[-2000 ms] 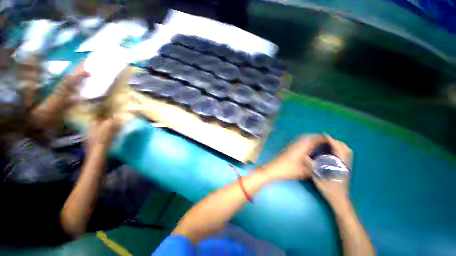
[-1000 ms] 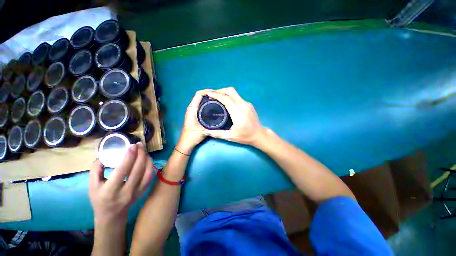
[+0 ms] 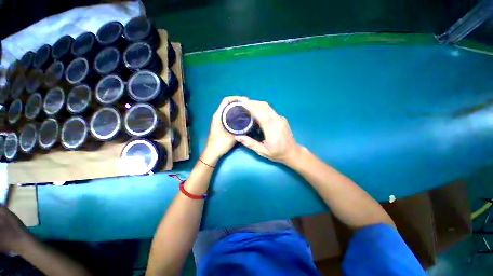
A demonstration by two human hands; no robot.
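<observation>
A black round phone mount (image 3: 238, 118) is held above the blue-green bench, its pale-ringed disc face up. My left hand (image 3: 219, 135) wraps its left side, with a red band on the wrist. My right hand (image 3: 275, 132) grips its right side with thumb and fingers. A dark part shows below the disc at the right, between the fingers; whether the mount is folded or open I cannot tell.
Rows of black mounts (image 3: 105, 123) stand on cardboard pads (image 3: 81, 161) at left, one glaring white at the near corner. A white sheet (image 3: 81, 20) lies behind. Another person's arm (image 3: 32, 248) is at lower left. A brown carton (image 3: 411, 221) is below the bench edge.
The other person's hand has let go of the near-corner mount and withdrawn to lower left. The held mount's face has shifted and tilted slightly between my hands. The view has moved slightly.
</observation>
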